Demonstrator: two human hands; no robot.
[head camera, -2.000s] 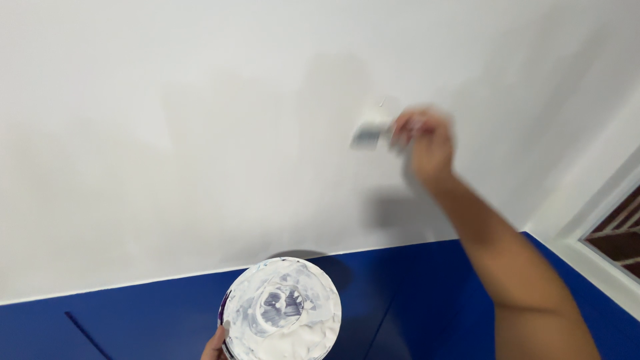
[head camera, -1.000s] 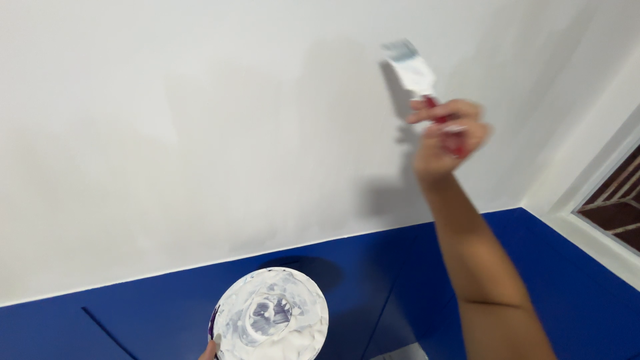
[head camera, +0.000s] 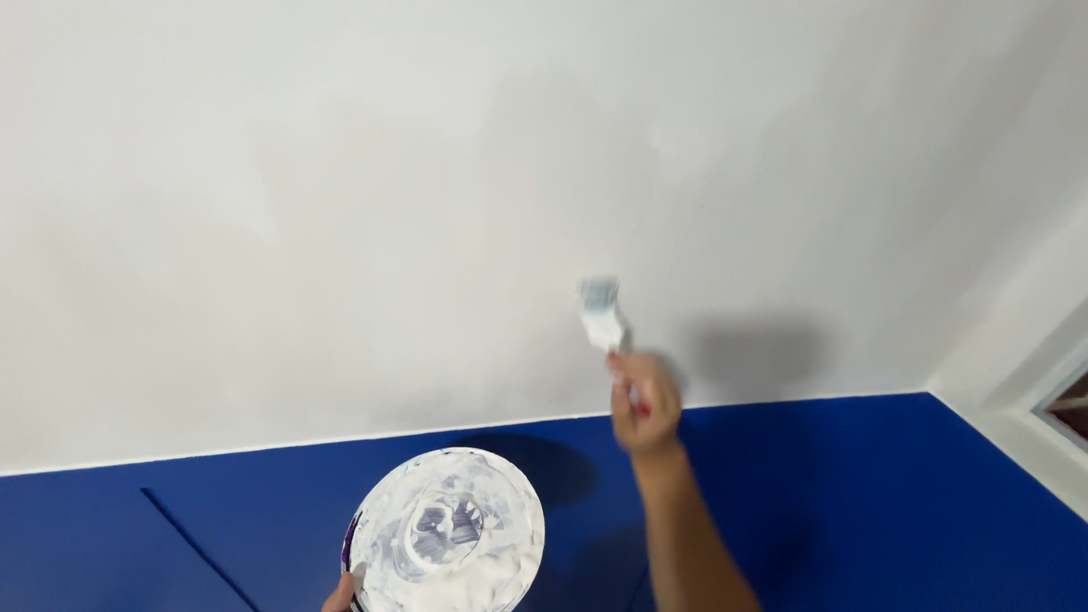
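Note:
My right hand (head camera: 648, 399) grips the red handle of a paintbrush (head camera: 602, 313), which is coated in white paint and points upward. Its bristles are at the lower part of the white wall (head camera: 408, 229); whether they touch it I cannot tell. At the bottom, my left hand (head camera: 340, 593) holds the left edge of a round lid or tray (head camera: 446, 531) smeared with thick white paint. Only a thumb or fingertip of that hand shows; the rest is out of view.
Below the wall runs a blue surface (head camera: 807, 493) with a dark groove (head camera: 200, 548) at the left. White trim (head camera: 1003, 455) borders it on the right, beside part of a framed opening (head camera: 1069, 408). Shadows fall on wall and blue surface.
My right hand and the paintbrush have come down the wall from their higher place one second ago. My left hand still holds the paint-covered round lid or tray.

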